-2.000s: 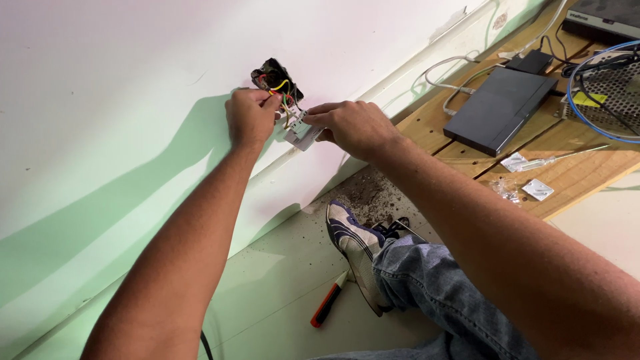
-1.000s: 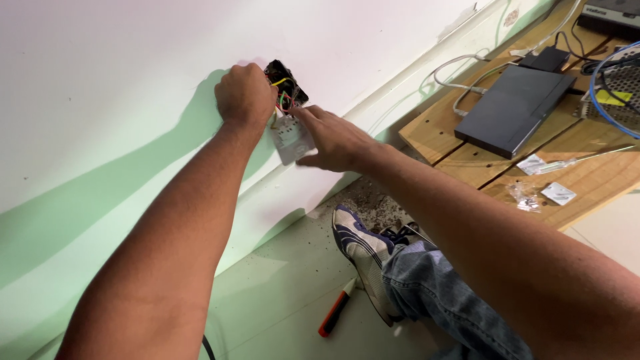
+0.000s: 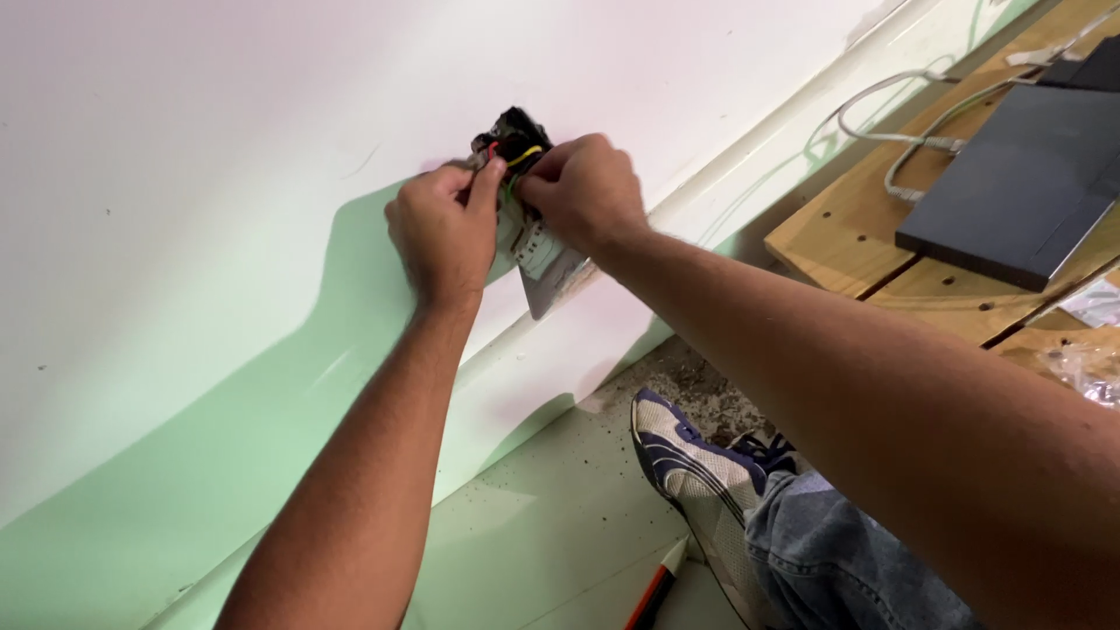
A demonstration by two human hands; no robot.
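Observation:
A dark electrical wall box [image 3: 518, 131] is set in the white wall, with a yellow wire [image 3: 525, 158], a red wire [image 3: 493, 150] and green wires at its opening. My left hand [image 3: 451, 223] is at the box's lower left, thumb and forefinger pinched by the red wire. My right hand [image 3: 588, 194] is at its right side, fingers closed near the yellow and green wires; what lies between the fingertips of either hand is hidden. Below them a white socket plate [image 3: 544, 267] hangs tilted against the wall, partly behind my right hand.
A wooden slatted platform [image 3: 840, 232] stands at the right, bearing a flat dark grey electronic device [image 3: 1006, 184], pale cables [image 3: 884, 136] and clear plastic packaging [image 3: 1089, 367]. On the floor are my shoe [image 3: 700, 464], debris [image 3: 700, 376] and an orange-and-black tool [image 3: 652, 599] with a pale tip.
My right hand has moved from the socket plate up to the wires at the box. The plate now hangs lower and tilted. My left hand has turned, its thumb now showing beside the red wire.

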